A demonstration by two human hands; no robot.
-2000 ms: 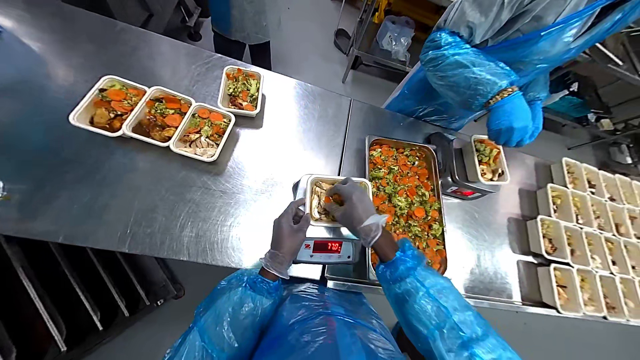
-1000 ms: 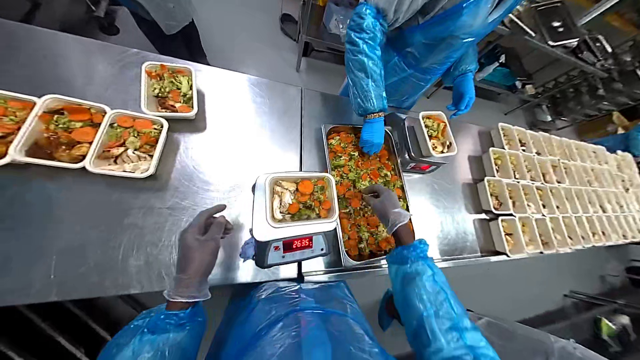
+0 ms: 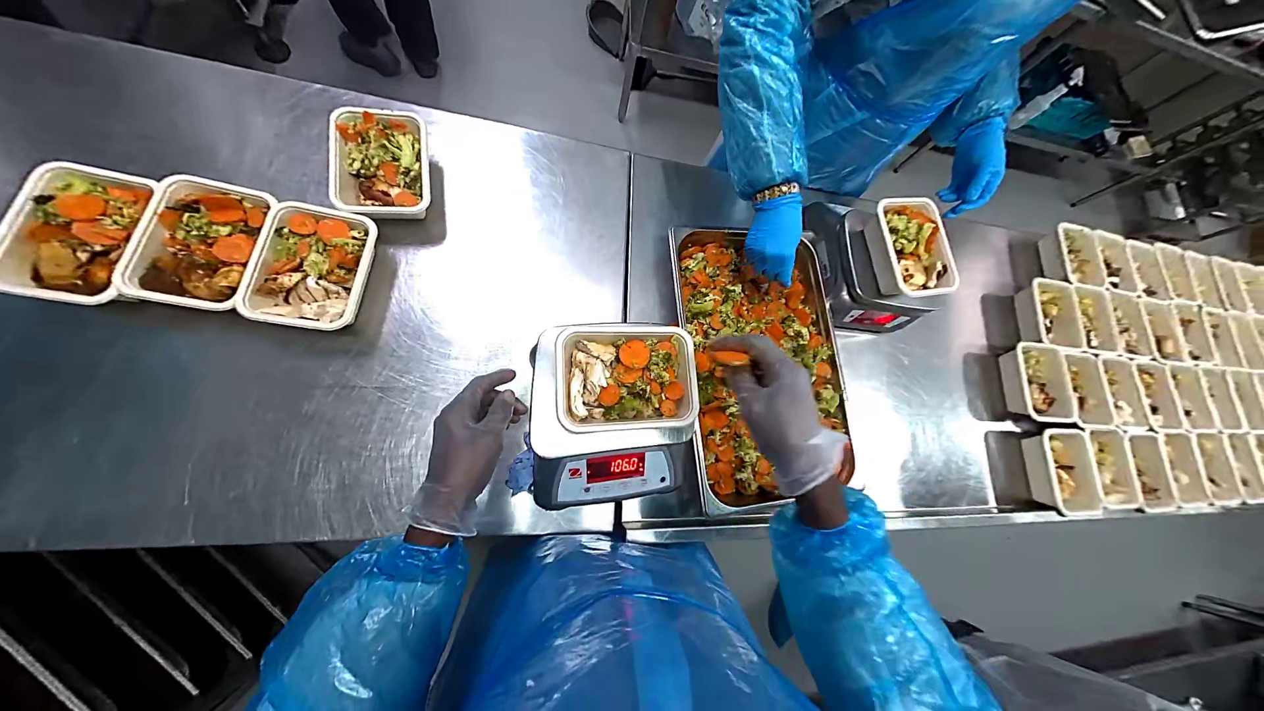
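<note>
On an Ohaus digital scale (image 3: 614, 478) with a lit red display rests a white food tray (image 3: 626, 428) of chicken pieces, carrot slices and broccoli. My right hand (image 3: 780, 410), in a clear glove, pinches a carrot slice (image 3: 729, 357) over the left side of a deep steel pan (image 3: 724, 506) of mixed carrots and broccoli. My left hand (image 3: 468, 444), gloved too, is left of the scale with fingers slightly curled and nothing in them.
Across the table a co-worker's blue-gloved hand (image 3: 774, 237) reaches into the pan. A second scale (image 3: 859, 276) carries another filled tray (image 3: 916, 247). Several filled trays (image 3: 306, 265) stand at the left. Rows of part-filled trays (image 3: 1047, 380) stand at the right.
Two seconds ago both my hands were at the tray on the scale; now they are apart from it. My right hand has lifted a carrot slice from the pan. The co-worker's hand has come into the pan.
</note>
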